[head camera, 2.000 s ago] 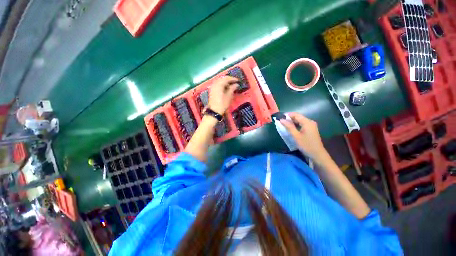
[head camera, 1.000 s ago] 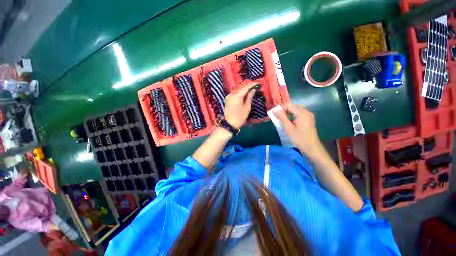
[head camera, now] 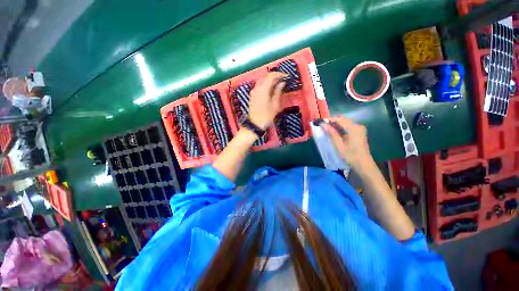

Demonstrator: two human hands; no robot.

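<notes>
The coral parts tray [head camera: 312, 101] lies in front of me, its compartments holding rows of black-and-silver striped square modules [head camera: 212, 116] with thin dark leads. My left hand [head camera: 266, 102], with a dark wristband, is over the tray's right part. Its bent fingertips are at the upper right module row [head camera: 289, 75]; whether they grip a module is hidden. My right hand [head camera: 350, 141] is just right of the tray's near corner and holds a white adhesive strip [head camera: 325, 149] that hangs towards my body. A small dark piece [head camera: 320, 122] shows at the strip's top end, by the fingertips.
A tape roll [head camera: 368, 97], punched strip [head camera: 404, 126], loose module [head camera: 423, 119], yellow rubber bands [head camera: 423, 49] and blue container [head camera: 451, 83] are on the right. Beyond are red-orange trays [head camera: 482, 149] with a striped sheet [head camera: 499, 68]. A black pocket tray [head camera: 142, 173] is at left.
Since a second ago, my left hand has moved from the lower right row up to the upper right row. A dark piece now shows at my right fingertips, where only white strip showed.
</notes>
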